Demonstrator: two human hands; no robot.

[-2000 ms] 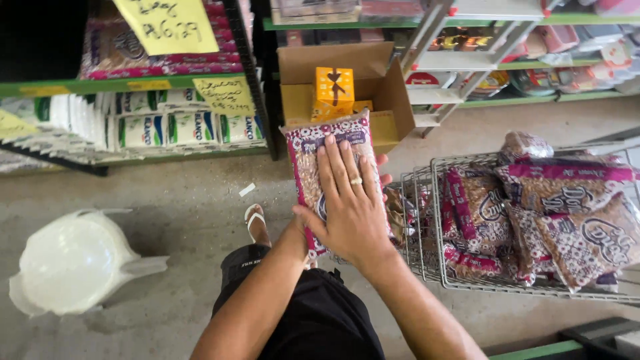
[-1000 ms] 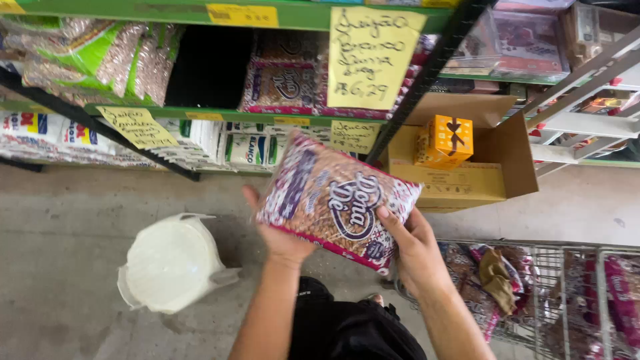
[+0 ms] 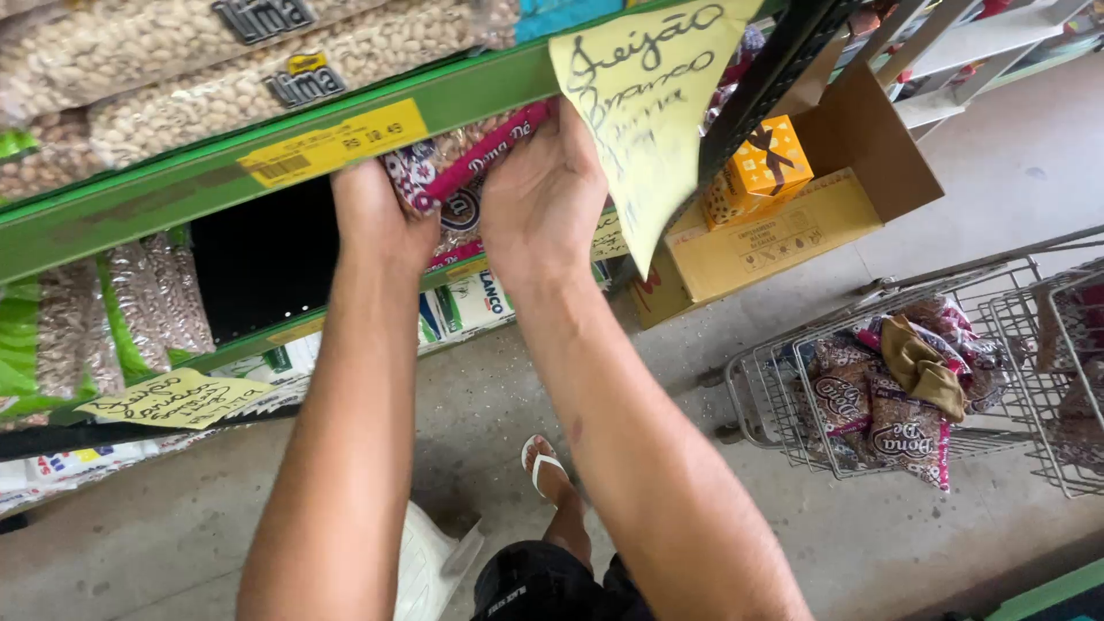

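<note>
Both of my hands reach into a green-edged shelf (image 3: 483, 86) and grip a plastic bag of beans (image 3: 470, 159) with a magenta band from its two sides. My left hand (image 3: 379, 207) is at the bag's left side, by the dark gap in the shelf. My right hand (image 3: 548, 190) holds its right side, with the fingertips hidden behind the shelf edge and a handwritten yellow paper sign (image 3: 642, 112). Another magenta-edged bag (image 3: 457, 254) shows below the held one.
Bags of pale beans (image 3: 259, 95) fill the shelf above. At the right are an open cardboard box (image 3: 768, 250) with an orange box (image 3: 763, 168), and a wire cart (image 3: 828, 345) with more bean bags (image 3: 906, 431). A white plastic stool (image 3: 427, 561) stands below.
My hands have carried the bag of beans from in front of the shelf into the shelf opening. Two seconds ago my hand lay flat on it near the cardboard box. The view has shifted.
</note>
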